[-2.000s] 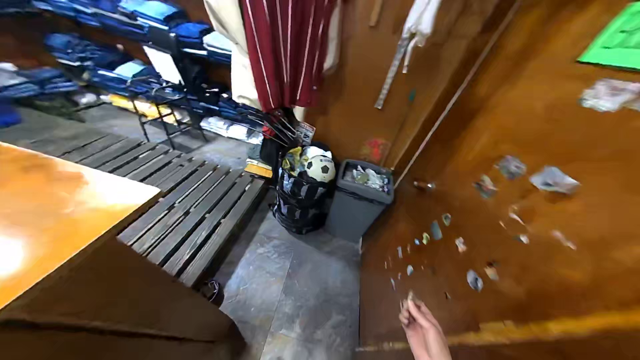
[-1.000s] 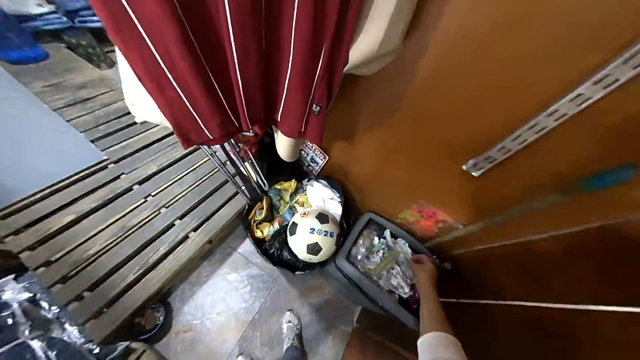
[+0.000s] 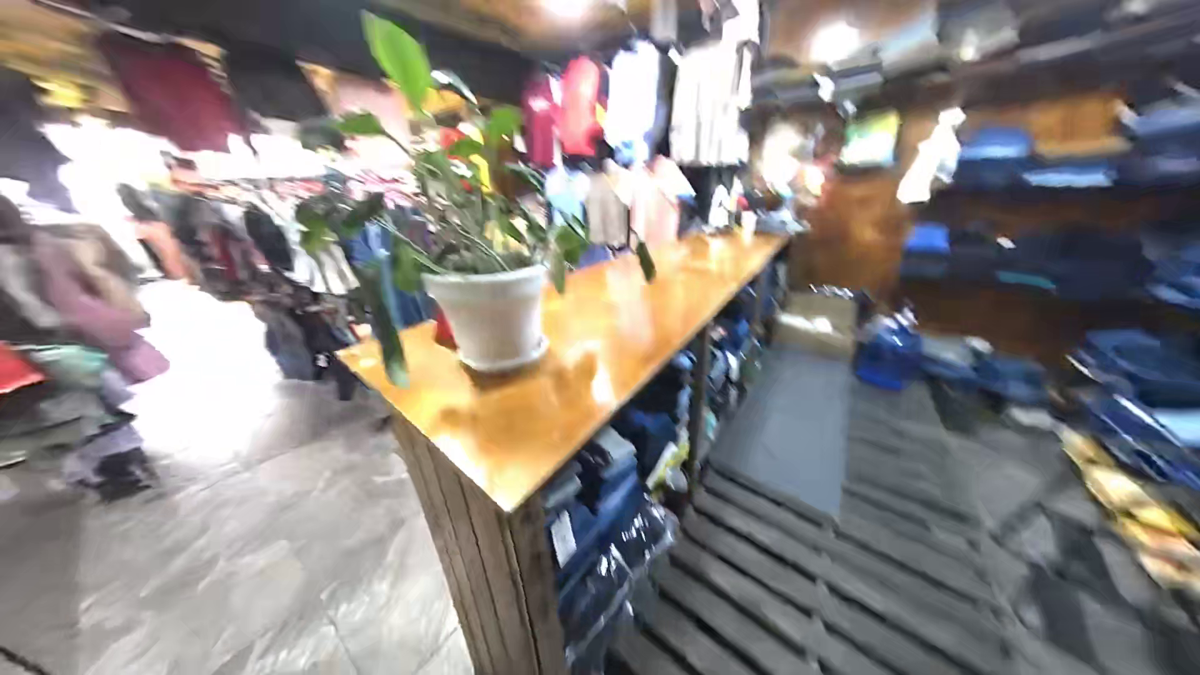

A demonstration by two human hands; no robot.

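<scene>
Neither my left hand nor my right hand shows in the head view now. A white flower pot (image 3: pixel 492 314) with a leafy green plant (image 3: pixel 450 178) stands on a saucer near the close end of a long, glossy wooden counter (image 3: pixel 581 328). Beneath the counter, folded clothes (image 3: pixel 609 506) are stacked, some in clear plastic. The view is blurred.
Right of the counter lies a slatted wooden platform (image 3: pixel 750 581) with a grey mat (image 3: pixel 792 422). Folded blue garments (image 3: pixel 1144 366) fill the right side. Clothes racks (image 3: pixel 253 234) line the left, beyond a grey tiled floor (image 3: pixel 281 525).
The view has swung strongly from the grey bin and football to the counter. My right hand, over the bin a second ago, is out of view.
</scene>
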